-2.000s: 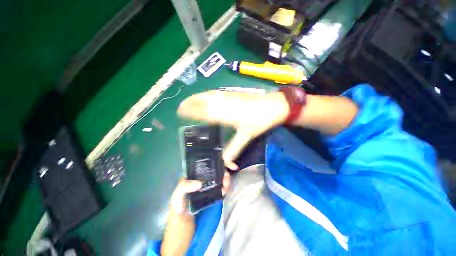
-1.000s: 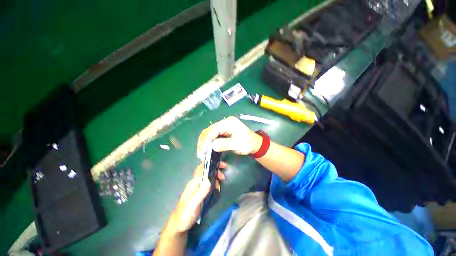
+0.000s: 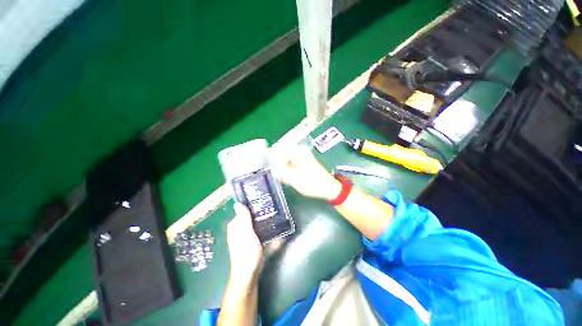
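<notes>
A black smartphone [image 3: 265, 204] is held tilted above the green bench, with a lit or printed pale block on its visible face. Its upper end looks whitish; I cannot tell whether this is glare or a film. My left hand [image 3: 244, 242] grips the phone's lower left side, thumb along the edge. My right hand [image 3: 305, 172], with a red wristband, is at the phone's upper right edge. Its fingers are bent and blurred, so I cannot tell whether they hold anything.
Shiny small modules [image 3: 194, 249] lie left of the phone, beside a black tray [image 3: 134, 270] with white bits. A yellow screwdriver [image 3: 401, 156], tweezers [image 3: 362, 170] and a printed card [image 3: 328, 139] lie beyond my right hand. A metal post [image 3: 314, 63] stands behind; black trays [image 3: 523, 165] are stacked right.
The phone has turned from edge-on to show its broad face. My right hand has shifted from over the phone's top to its upper right edge. The camera view has shifted.
</notes>
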